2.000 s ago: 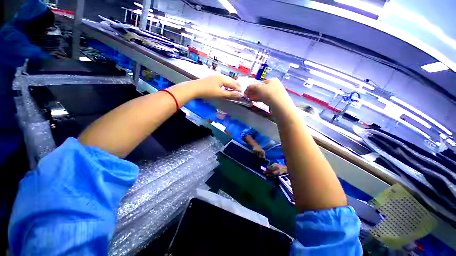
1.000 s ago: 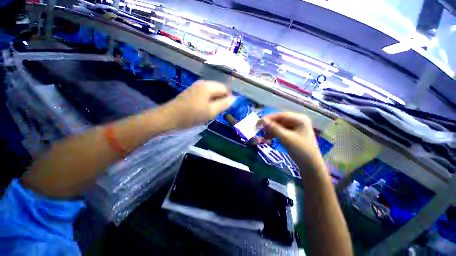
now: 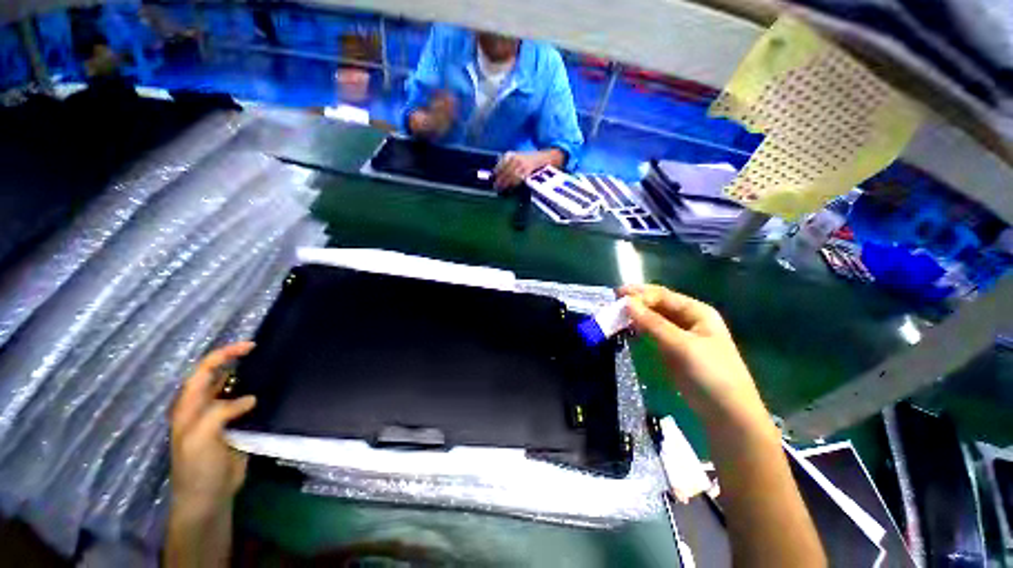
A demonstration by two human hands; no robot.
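A flat black panel (image 3: 422, 355) with rounded corners lies on white backing and bubble wrap (image 3: 578, 503) on the green bench. Small gold dots show near its corners, and a dark raised tab sits midway along its near long edge. My left hand (image 3: 209, 416) is at the panel's left short edge, with thumb and fingers on the rim. My right hand (image 3: 691, 338) pinches a small label (image 3: 603, 322), white on top with a blue lower band, over the panel's far right corner. I cannot tell whether the label touches the panel.
A tall stack of bubble wrap (image 3: 144, 300) stands at left. A coworker (image 3: 494, 94) works across the bench (image 3: 411, 227) on another black panel, beside die-cut sheets (image 3: 578, 198). A perforated yellow sheet (image 3: 816, 122) hangs at upper right. More panels (image 3: 805, 505) lie at lower right.
The view has tilted down to the bench. My hands have come down from in front of the shelf and moved apart, the left to the panel's edge, the right with the label to its corner.
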